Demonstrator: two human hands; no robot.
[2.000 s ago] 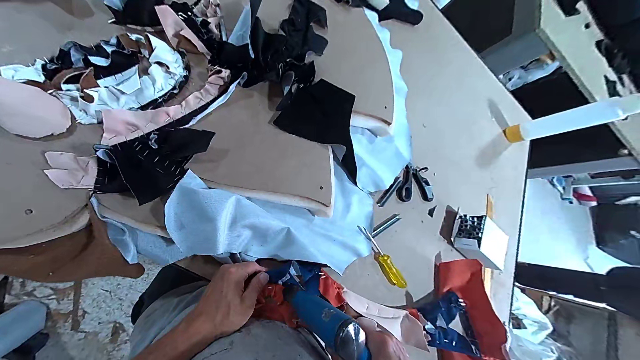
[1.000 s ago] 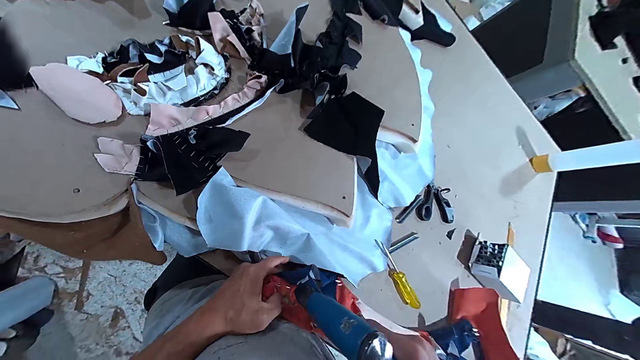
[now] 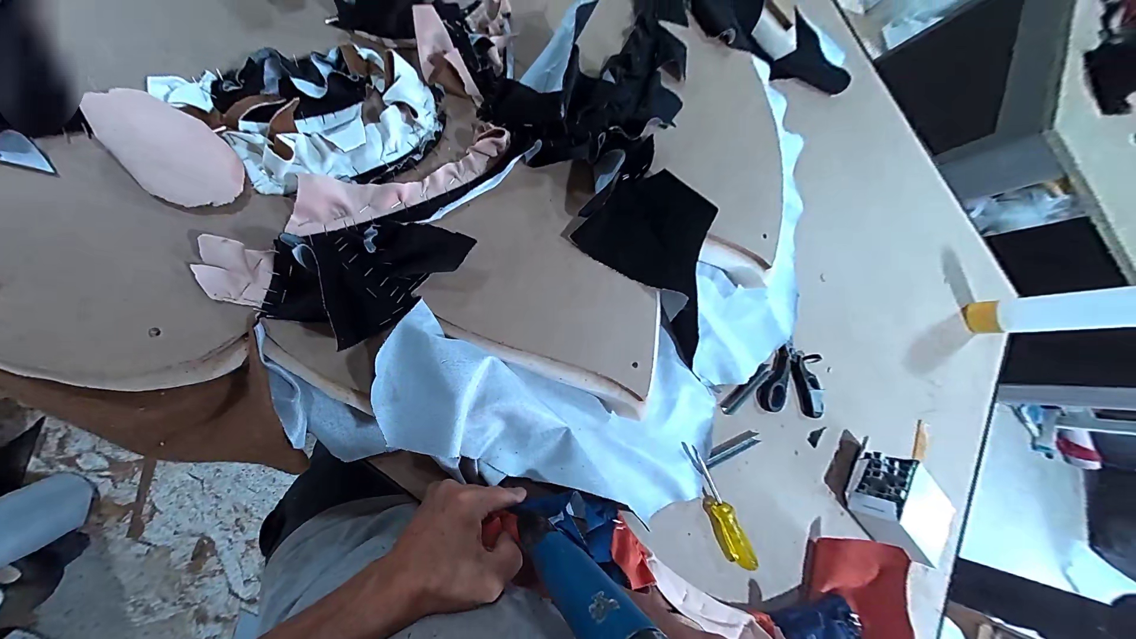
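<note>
My left hand (image 3: 466, 541) pinches a piece of red fabric or leather (image 3: 500, 525) at the panel's near edge, just above my lap. Against that spot, right of my fingers, rests the nose of a blue handheld power tool (image 3: 586, 577), perhaps a stapler; its rear runs out of the bottom edge. My right hand cannot be made out behind it. Dark blue material (image 3: 577, 519) lies beside the tool's nose. Above my hand, light blue fabric (image 3: 532, 426) is folded along the edge of a tan shaped board (image 3: 550, 311). Black fabric (image 3: 364, 275) is stapled to the board further left.
A yellow-handled screwdriver (image 3: 729, 532) lies right of the light blue fabric, below black-handled scissors (image 3: 774, 382). A white box of small dark parts (image 3: 901, 510) stands near the table's right edge. A white tube with a yellow end (image 3: 1056, 315) crosses that edge. Red material (image 3: 858, 581) lies nearby.
The blue tool's nose has come close to my left fingers. My right hand, partly seen earlier at the tool's rear, no longer shows plainly. The view has shifted.
</note>
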